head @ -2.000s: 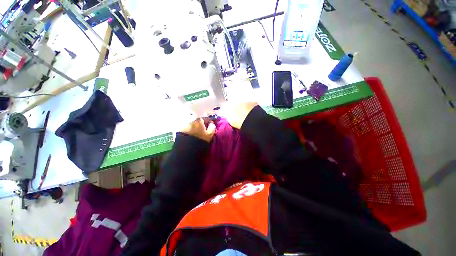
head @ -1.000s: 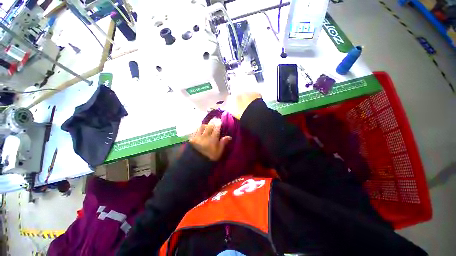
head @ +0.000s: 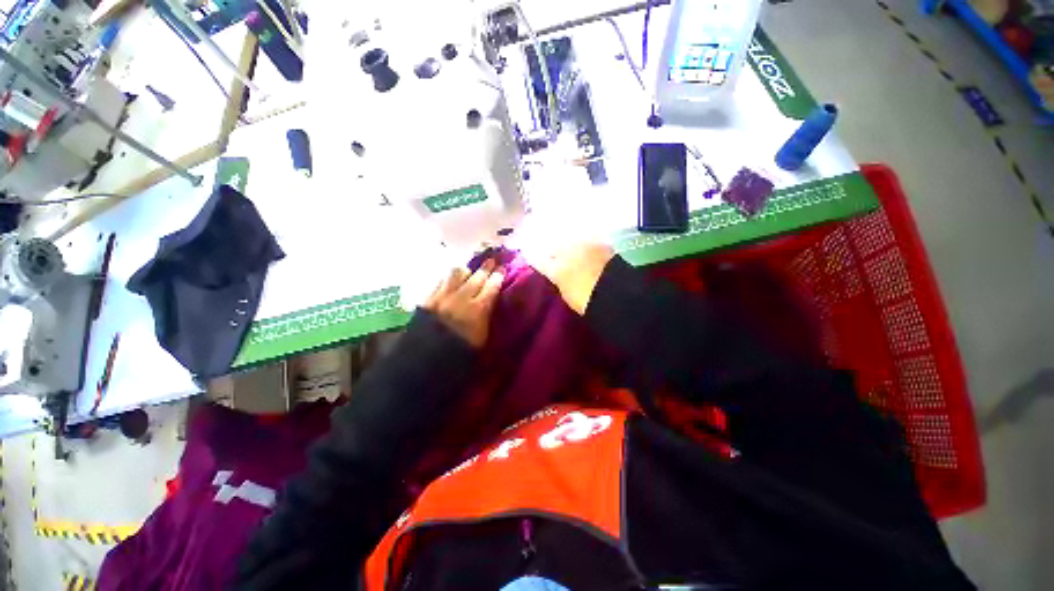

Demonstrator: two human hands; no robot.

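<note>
The purple garment piece [head: 526, 335] runs from the needle area down to my lap, bunched at the table's front edge. The white sewing machine head [head: 445, 150] with a green label stands over it. My left hand [head: 466, 303] lies on the cloth just left of and below the needle, its fingertips on the cloth edge. My right hand [head: 578, 272] is right of the needle at the cloth's right edge; its fingers are washed out by glare. The needle tip is too bright to make out.
Green-edged sewing table [head: 335, 321]; dark cloth [head: 208, 283] at left. Black smartphone [head: 662, 187], purple scrap [head: 748, 192], blue thread cone [head: 807, 136] and control panel [head: 703, 58] at right. Red crate [head: 913, 335] beside the right arm; purple garment pile [head: 208, 508] at lower left.
My left hand, which moved down onto the cloth a second ago, has moved back up near the needle with its fingers straighter. My right hand has moved slightly down and right.
</note>
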